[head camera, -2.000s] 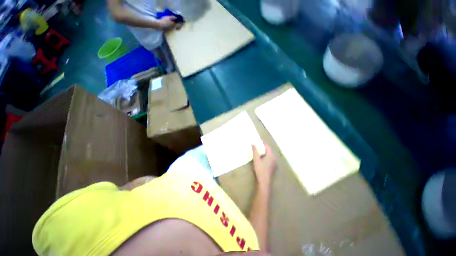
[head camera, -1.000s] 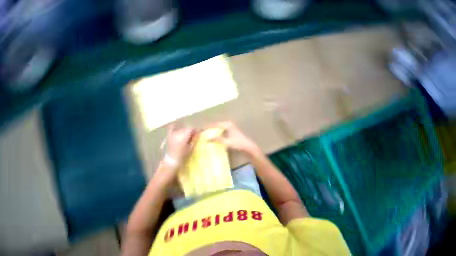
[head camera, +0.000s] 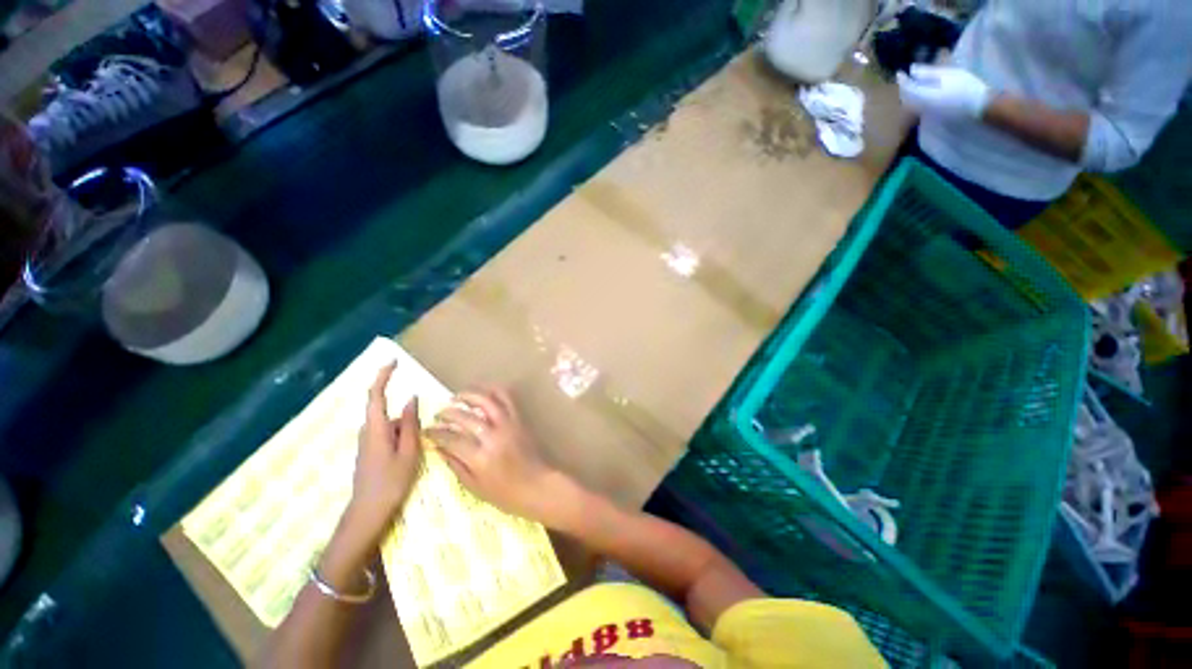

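Note:
A yellow printed label sheet (head camera: pixel 468 562) slants from my hands down towards my shirt. A stack of similar sheets (head camera: pixel 281 503) lies flat on the brown cardboard mat to its left, with a pale strip at its top. My left hand (head camera: pixel 388 451), bare with a bracelet at the wrist, is at the sheet's upper left edge over the stack, its index finger extended. Whether it grips the sheet is unclear. My right hand (head camera: pixel 486 451), bare, has curled fingers on the sheet's top end. No loose label can be made out at the fingertips.
The cardboard mat (head camera: pixel 614 288) carries shiny tape strips. Clear-and-white housings (head camera: pixel 494 111) stand on the dark green surface beyond. A green slatted crate (head camera: pixel 902 555) with pale pieces inside is at right. A person's white-gloved hand (head camera: pixel 948 94) is near another housing (head camera: pixel 813 37) and a white cloth-like item (head camera: pixel 837 118).
The view has swung right, bringing the crate and another worker into sight. The sheet, first in one hand, now has both hands at its top end. The left index finger is now extended.

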